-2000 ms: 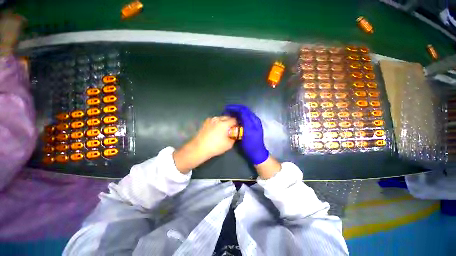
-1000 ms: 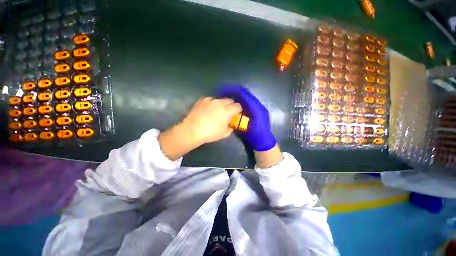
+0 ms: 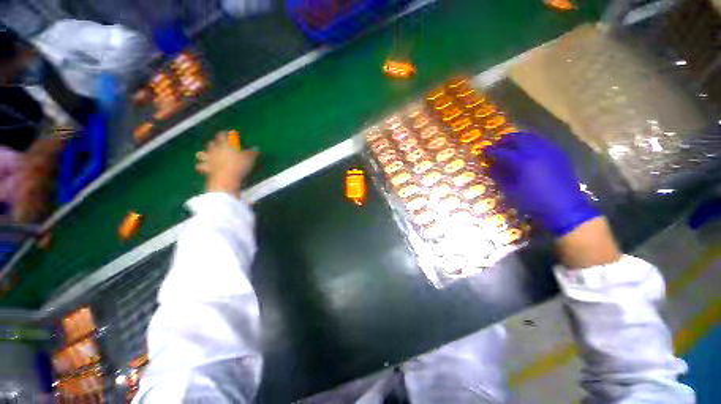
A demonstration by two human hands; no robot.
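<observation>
My bare left hand [image 3: 226, 163] is over the green belt, its fingertips closed around an orange component [image 3: 234, 140], partly hidden by the fingers. My right hand in a purple glove [image 3: 537, 180] is at the right edge of the clear blister tray [image 3: 431, 251]. Its fingertips touch the rows; whether they hold a component is hidden. The tray lies tilted on the bench with rows of orange ends, glare on its near part. Another orange component [image 3: 356, 185] lies on the bench left of the tray.
The green belt [image 3: 308, 118] runs diagonally beyond a pale rail [image 3: 304, 170], with loose components [image 3: 398, 68] on it. Cardboard [image 3: 569, 87] and empty clear trays [image 3: 656, 150] lie right. The left tray [image 3: 134, 292] is partly behind my sleeve. A person [image 3: 47, 134] and blue bins [image 3: 83, 158] are across the belt.
The view has turned. My hands have parted from the component they held together. My left hand has moved out to the belt, my gloved right hand to the right tray.
</observation>
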